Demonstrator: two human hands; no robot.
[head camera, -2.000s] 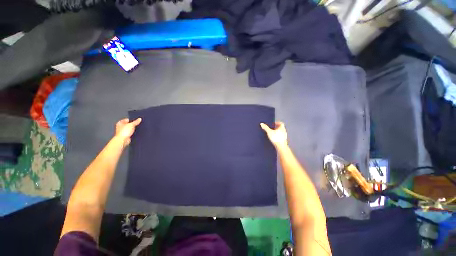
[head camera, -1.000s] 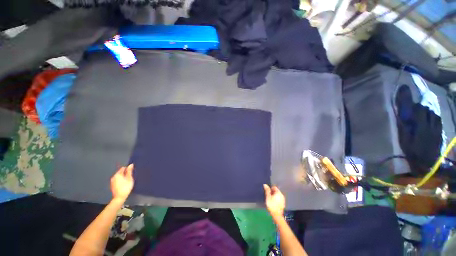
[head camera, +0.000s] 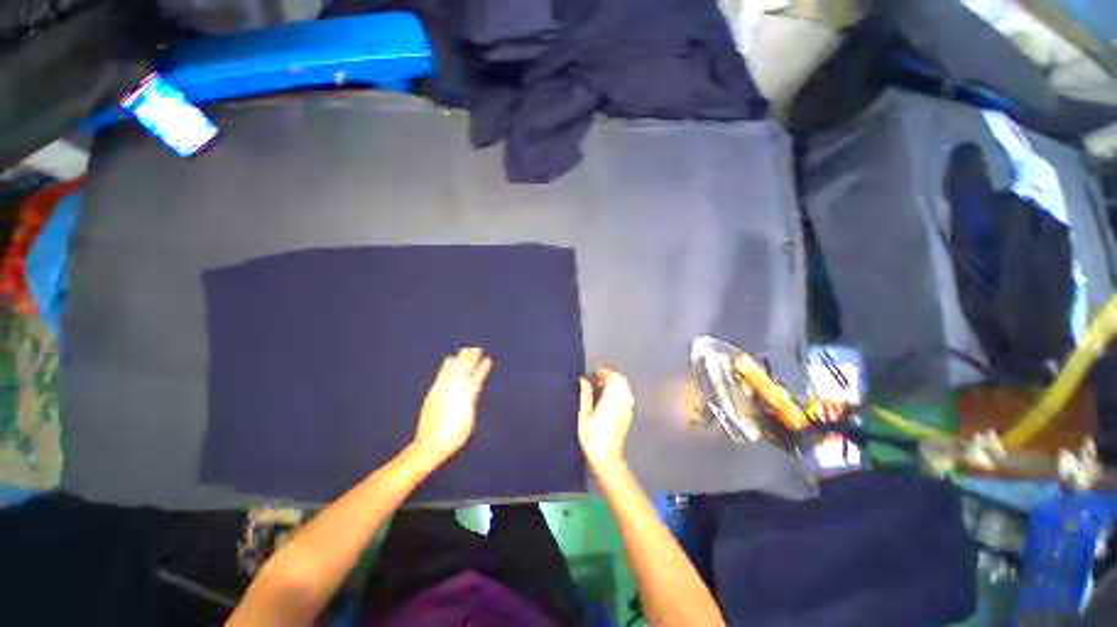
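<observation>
A navy garment piece (head camera: 331, 355) lies flat on the grey padded table (head camera: 686, 233). My left hand (head camera: 452, 402) rests flat on the cloth, right of its middle, with the fingers pointing away from me. My right hand (head camera: 604, 416) is at the cloth's right edge, thumb and fingertips on or beside the edge; whether it pinches the cloth is hard to tell. The steam iron (head camera: 747, 392) with a tan handle lies at the table's right side, with nobody holding it.
A crumpled navy heap (head camera: 613, 61) hangs over the far edge. A blue case (head camera: 306, 55) and a phone (head camera: 172, 116) are at the far left. A yellow hose (head camera: 1066, 374) arches at right. A flat navy stack (head camera: 845, 551) is low at right.
My left hand has moved from the cloth's left edge onto its right half. My right hand has slid up a little along the right edge. The whole view has shifted.
</observation>
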